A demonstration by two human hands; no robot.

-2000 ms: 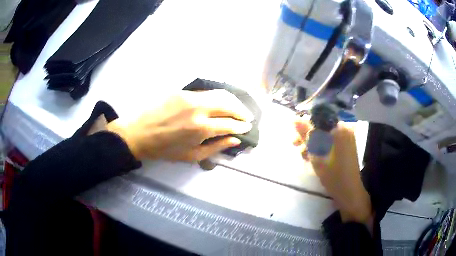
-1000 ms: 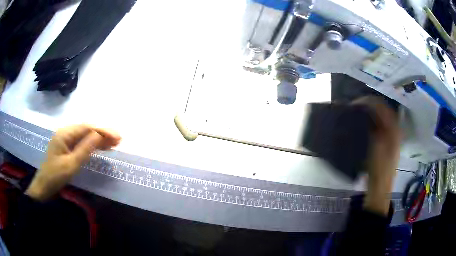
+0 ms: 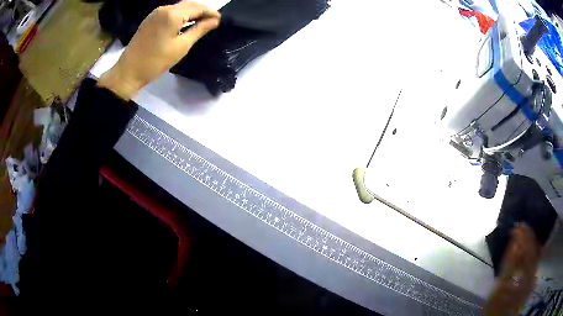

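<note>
My left hand (image 3: 162, 46) is at the upper left, at the near left edge of the stack of black cut pieces (image 3: 265, 28). Its thumb and fingers are close together, and I cannot tell whether they pinch a piece. My right hand (image 3: 518, 265) is blurred at the lower right, over the near edge of the black finished pieces (image 3: 528, 207). Whether it still grips one cannot be told. The white sewing machine head (image 3: 494, 99) stands at the right, its needle area (image 3: 472, 145) above the pale bed cover (image 3: 426, 191).
The grey ruler band (image 3: 247, 200) runs along the table's front edge. A beige oval latch (image 3: 362, 185) sits at the bed cover corner. Other black fabric (image 3: 126, 18) lies at the upper left. A red-framed item (image 3: 176, 228) is below the table edge, with pale scraps (image 3: 21, 203) at the far left.
The view has swung left. My left hand has moved from the front edge to the stack. My right hand has carried the black piece to the finished pieces right of the needle.
</note>
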